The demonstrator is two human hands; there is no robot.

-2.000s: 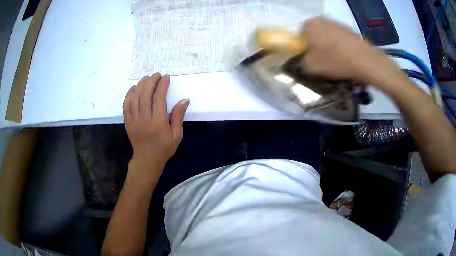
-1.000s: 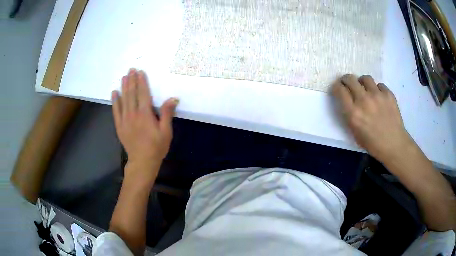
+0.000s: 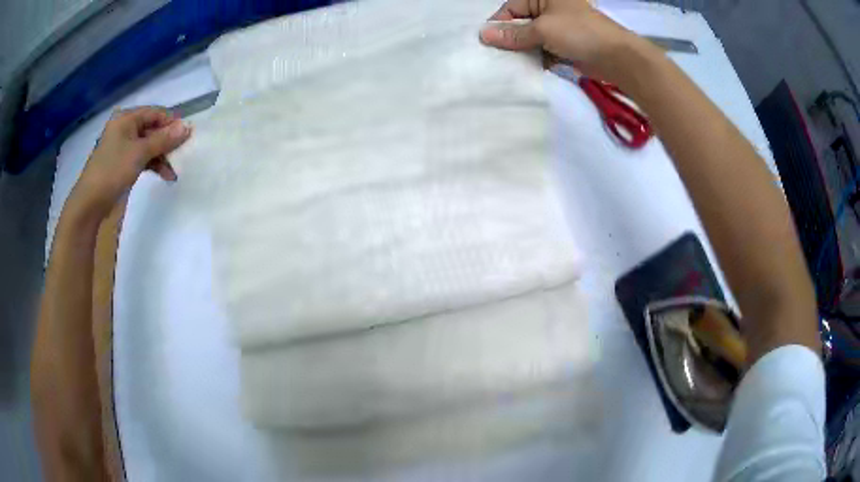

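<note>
An off-white, coarsely woven fabric panel (image 3: 396, 226) is stretched between my hands over the white table, with several crosswise folds and a blurred near part. My left hand (image 3: 141, 146) pinches its far left corner between thumb and fingers. My right hand (image 3: 528, 28) pinches its far right corner near the top edge of the picture. Another part of the cloth shows beyond the lifted edge; I cannot tell if it is the same piece.
The steam iron (image 3: 684, 367) is parked on a black pad (image 3: 665, 273) at right. Red-handled scissors (image 3: 618, 111) lie beside my right forearm. A metal ruler (image 3: 196, 104) shows partly at the far side. A long blue object (image 3: 123, 85) lies beyond the far left edge. A brown strip (image 3: 106, 254) runs along the left.
The view has shifted towards the far side of the table. Both hands have moved from the near edge to the far side and taken hold of the cloth's corners, which are now raised.
</note>
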